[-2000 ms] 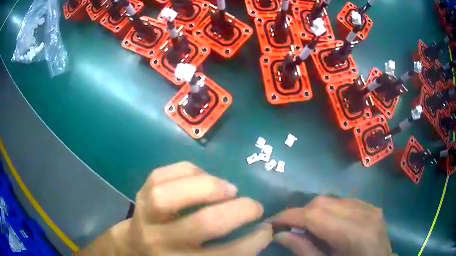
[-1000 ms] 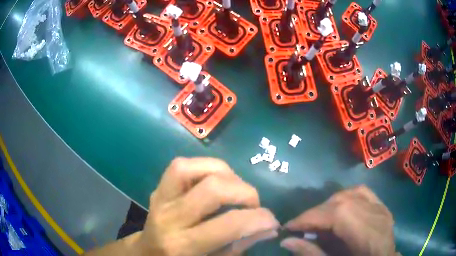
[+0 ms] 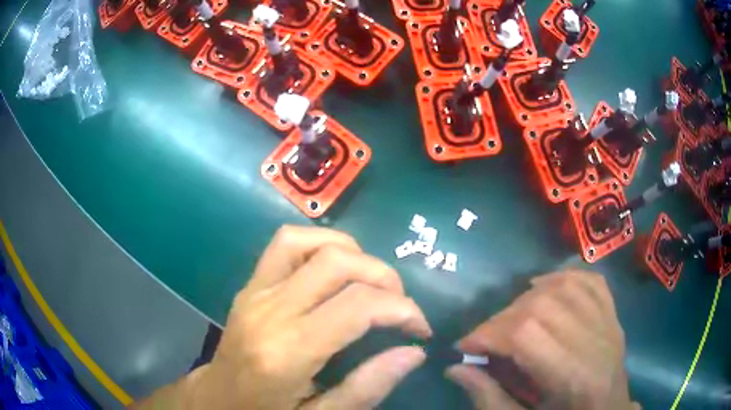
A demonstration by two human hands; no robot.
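My left hand (image 3: 321,312) is at the bottom centre, its thumb and index tips close together beside a dark, blurred spot; whether they grip a wire is unclear. My right hand (image 3: 553,344) holds a dark cable with a grey-white sleeve (image 3: 474,359) between thumb and fingers, its end towards my left hand. A dark, faintly reddish part sits in the right palm, mostly hidden. Several small white connector housings (image 3: 425,240) lie loose on the table beyond my hands.
Orange housing plates (image 3: 317,196) with upright cables stand at the back centre; many carry white blocks. More plates (image 3: 601,248) stand at the right by the yellow-green line (image 3: 699,344). A clear plastic bag (image 3: 88,80) lies far left. The green table's curved edge (image 3: 104,232) runs down the left.
My fingertips have moved apart, opening a gap between the hands. The thumb and index of my left hand have parted slightly, and the right hand's grey-white sleeve shows more clearly.
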